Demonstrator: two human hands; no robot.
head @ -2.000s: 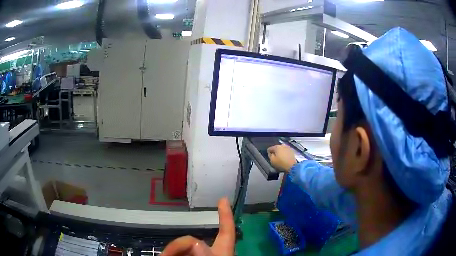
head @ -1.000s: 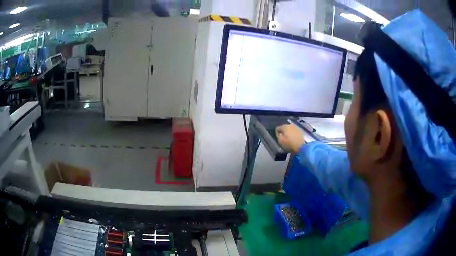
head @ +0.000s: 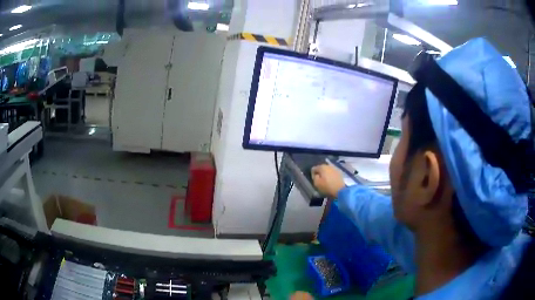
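Observation:
The monitor [head: 322, 105] shows a pale page in a black frame. A circuit board with silver-white parallel bars [head: 79, 282], orange-red blocks [head: 124, 288] and a white cross-shaped part [head: 171, 287] lies in a black carrier at the bottom left, cut off by the lower edge. A small blurred bit of skin, apparently my right hand [head: 302, 296], shows at the bottom edge; its fingers cannot be made out. My left hand is out of the picture.
A person in blue cap and smock fills the right side, one hand [head: 327, 179] on the shelf below the monitor. A blue bin [head: 327, 274] of small metallic parts stands on the green mat [head: 284, 272]. A pale rail [head: 155, 239] crosses behind the board; a red box [head: 200, 190] stands by the pillar.
The hand with a raised finger, seen two seconds ago at bottom centre, has gone from there; a bit of skin now shows farther right. The view has shifted slightly. The person's hand stays at the shelf.

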